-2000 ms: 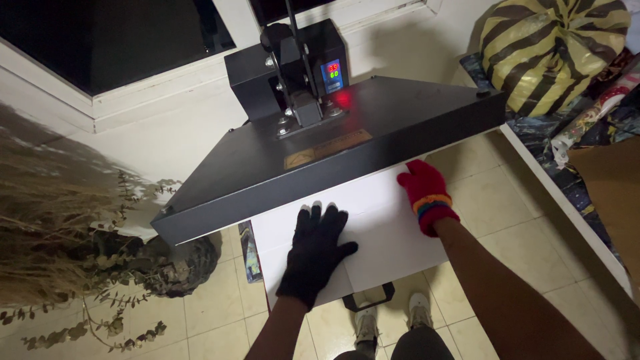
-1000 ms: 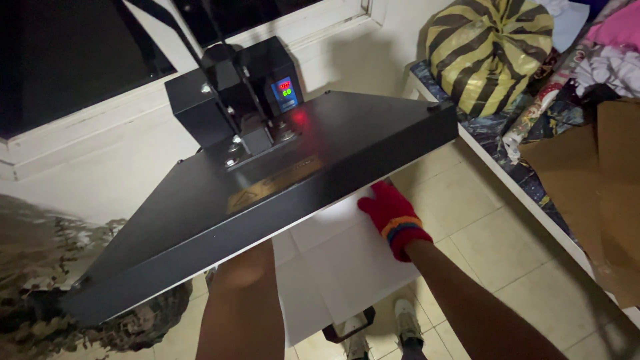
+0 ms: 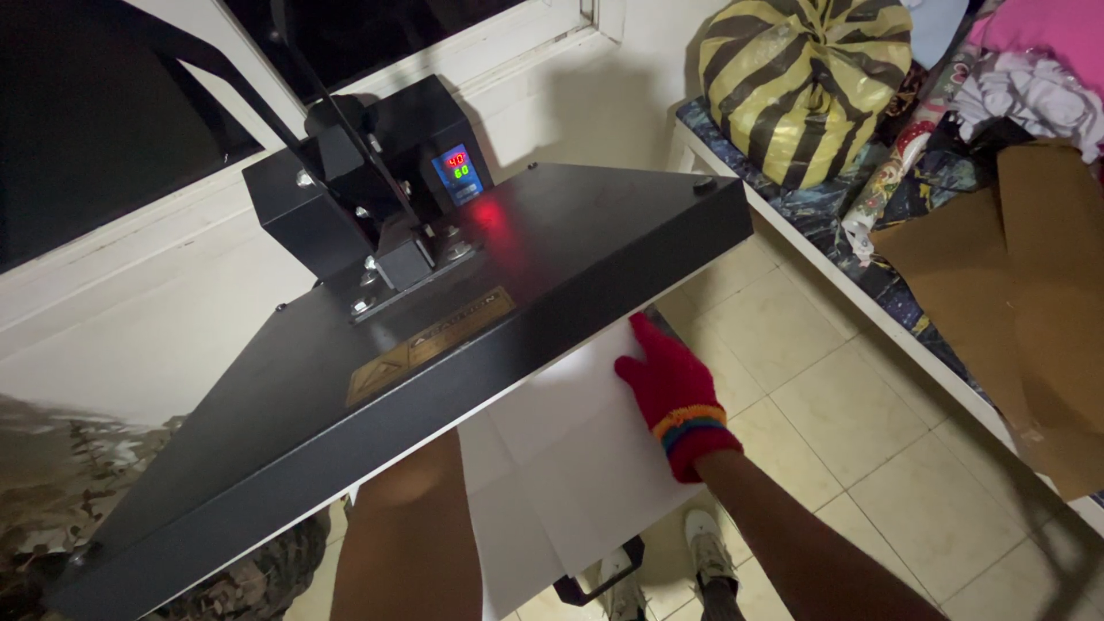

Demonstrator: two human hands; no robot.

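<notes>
A black heat press with a raised upper platen [image 3: 517,319] fills the middle, its lit digital display [image 3: 457,172] behind. Under the platen lies a creased white sheet [image 3: 578,448] on the lower bed, whose black handle [image 3: 599,582] shows at the near edge. My right hand [image 3: 677,392], in a red knit glove with an orange and blue striped cuff, rests at the sheet's right edge, thumb and finger apart; whether it pinches the sheet is unclear. My left forearm reaches beneath the platen, which hides that hand.
At right, a white-edged table [image 3: 849,293] holds a yellow-and-black striped plastic bag [image 3: 802,95], a patterned roll [image 3: 906,147], brown cardboard [image 3: 975,267] and cloths. A window frame [image 3: 483,60] stands behind the press. Dried plants [image 3: 95,457] are at lower left; tiled floor [image 3: 828,414] lies below.
My left hand, in a black glove, was flat on the white sheet two seconds ago; it has moved in under the platen, out of sight. My right hand stays by the sheet's right side.
</notes>
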